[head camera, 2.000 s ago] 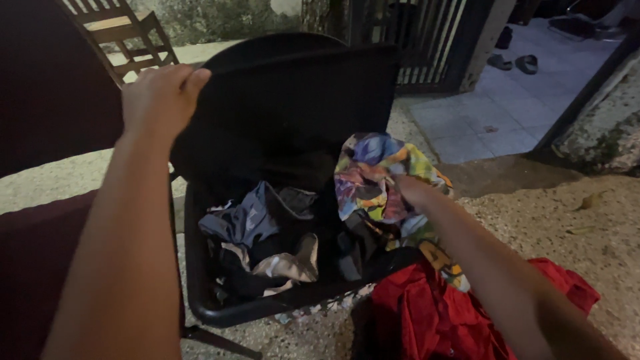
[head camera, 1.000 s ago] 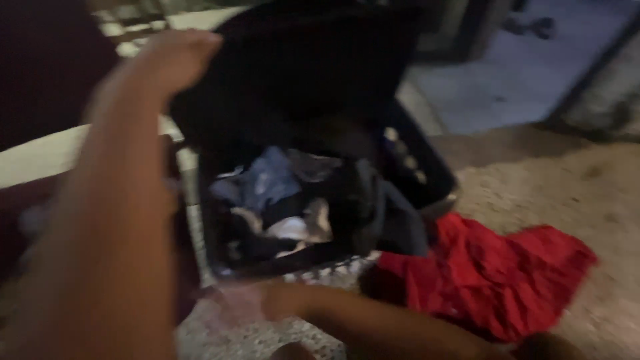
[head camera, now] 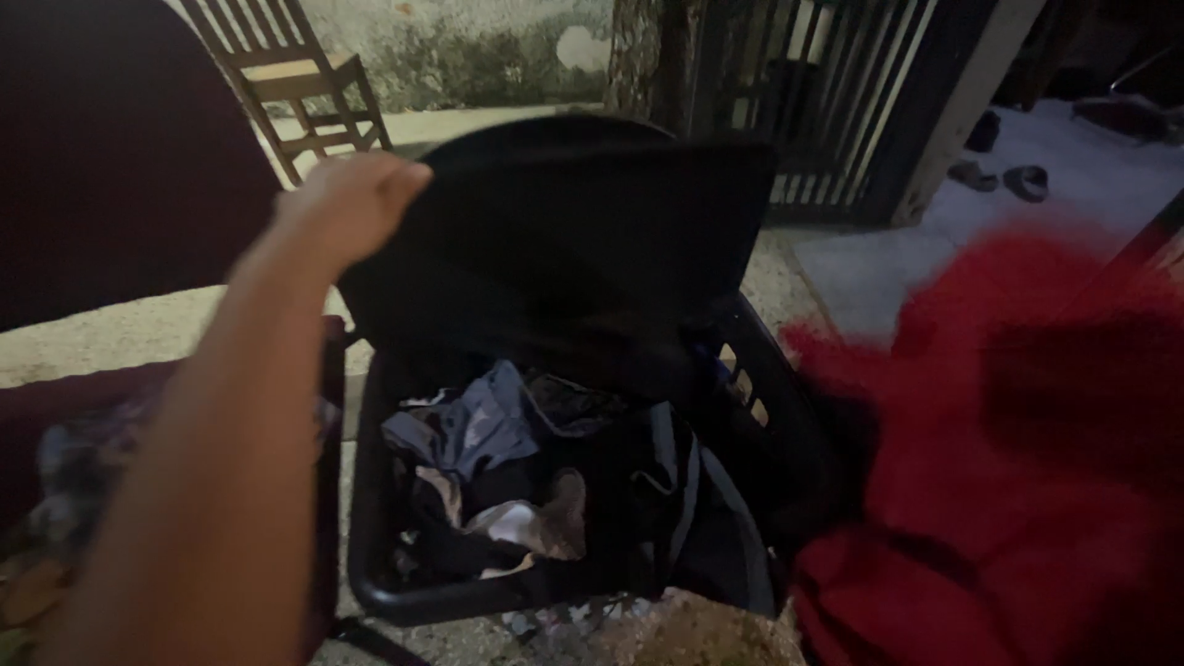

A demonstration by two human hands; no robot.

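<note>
My left hand (head camera: 356,203) grips the upper left edge of the black lid (head camera: 573,250), which stands raised over a black plastic laundry basket (head camera: 398,601). Inside the basket lie a blue-grey garment (head camera: 490,425), a beige and white cloth (head camera: 536,527) and dark clothes with grey edging (head camera: 694,499). A red cloth (head camera: 962,462), blurred, hangs raised at the right of the basket. My right hand cannot be made out; the red cloth fills the side where it might be.
A dark red chair (head camera: 111,157) is at the left, with some fabric on its seat. Behind are a wooden chair (head camera: 296,83), a tree trunk (head camera: 647,65) and a barred metal gate (head camera: 832,102). Footwear (head camera: 1025,183) lies on the tiled floor beyond the doorway.
The red cloth has risen from the ground beside the basket. The multicoloured cloth my right hand held two seconds ago is out of sight. My left hand stays on the lid.
</note>
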